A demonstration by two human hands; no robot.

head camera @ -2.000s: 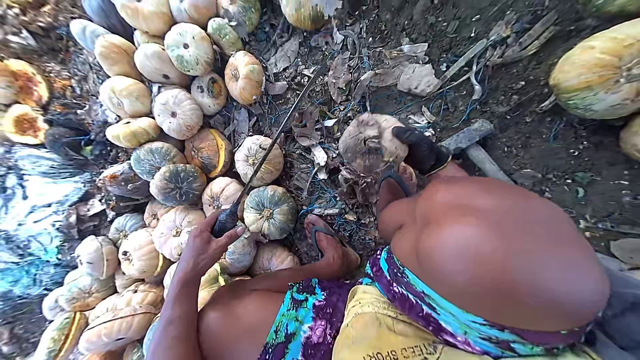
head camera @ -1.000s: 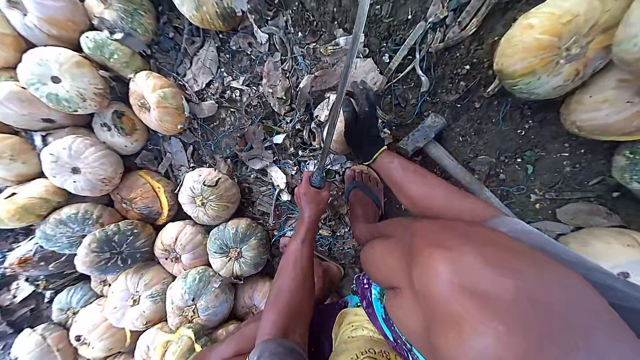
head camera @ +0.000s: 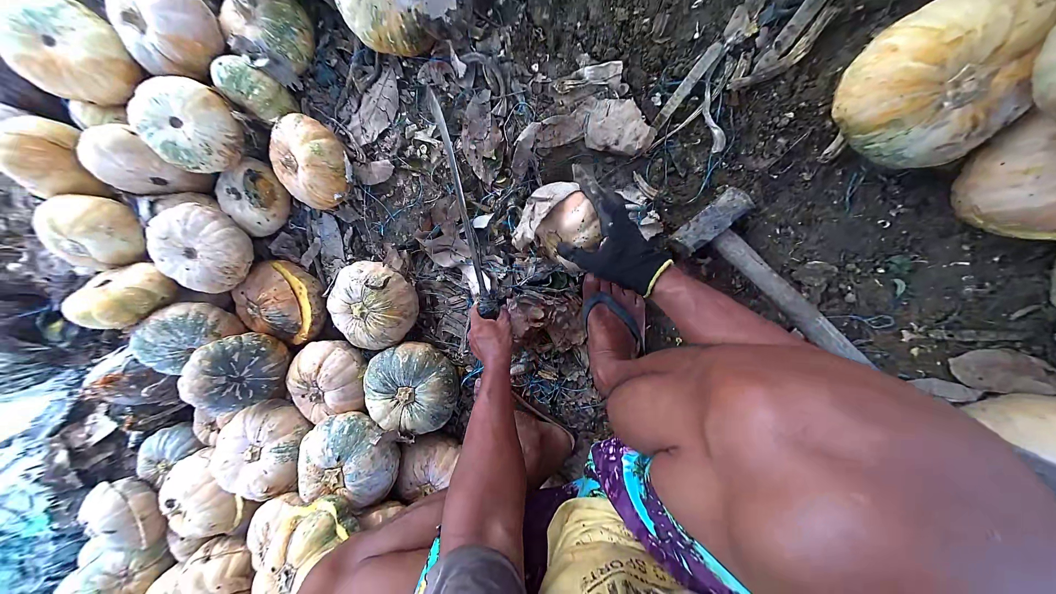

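My left hand grips the dark handle of a machete, whose long blade slants up and to the left over dry leaves. My right hand, in a black glove with a yellow cuff edge, clasps the right side of a small tan pumpkin on the ground, thumb below and fingers above. A pale, dull flap or leaf, which I cannot tell, lies against the pumpkin's upper left. The blade is left of this pumpkin and apart from it. My sandalled foot is just below the gloved hand.
Many green and tan pumpkins crowd the left side. Larger yellowish pumpkins lie at the upper right. A hammer-shaped tool rests on the soil beside my right forearm. Dry leaves and blue string litter the ground.
The machete, over the small pumpkin a second ago, has swung left, away from it. Two seconds ago my left hand was farther left, among the pumpkins. The view has shifted.
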